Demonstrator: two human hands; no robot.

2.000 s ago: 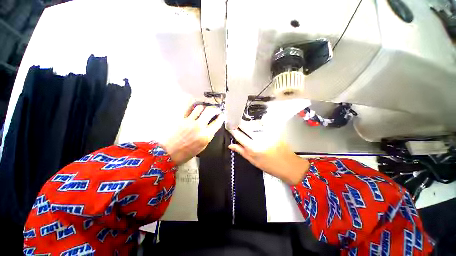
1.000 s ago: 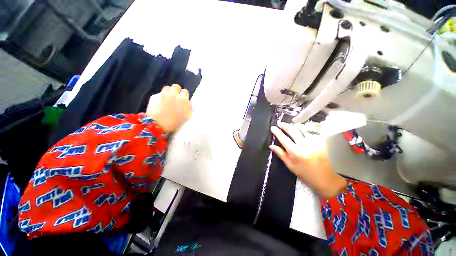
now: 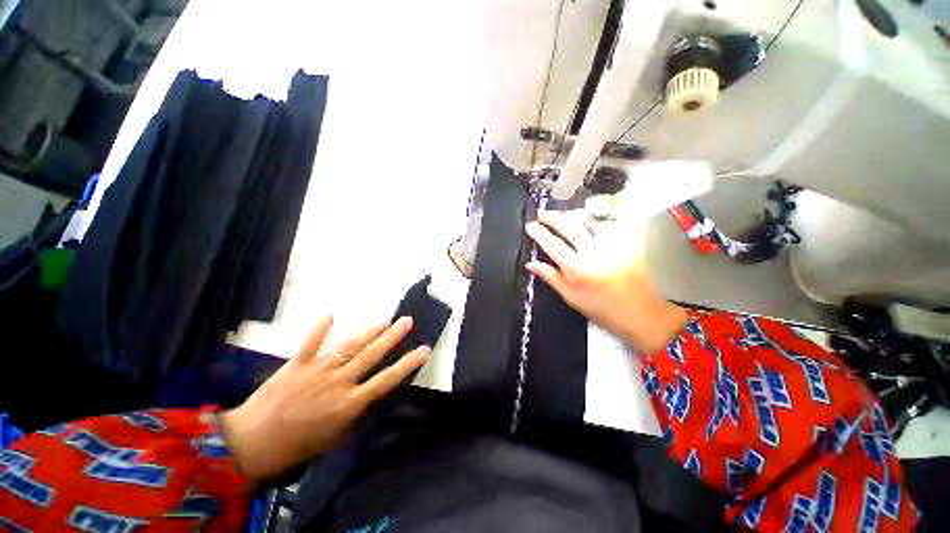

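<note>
A black fabric panel (image 3: 490,323) with a silvery zipper (image 3: 524,344) down its middle runs from under the presser foot (image 3: 542,179) to the table's front edge. My right hand (image 3: 599,271) lies on the panel's right half just below the foot, fingertips beside the zipper. My left hand (image 3: 333,390) is at the table's front edge, fingers spread, fingertips over another black piece (image 3: 425,312). How far that piece runs under the hand is hidden.
A stack of black cut pieces (image 3: 198,198) lies on the white table (image 3: 375,177) at left. The sewing machine head (image 3: 844,115) fills the upper right. Red and black snips (image 3: 719,237) lie at right. A metal guide (image 3: 471,224) stands left of the panel.
My left hand has moved from the panel to the stack, then down to the front edge, where a separate black piece now lies. My right hand stays on the panel. The view has shifted.
</note>
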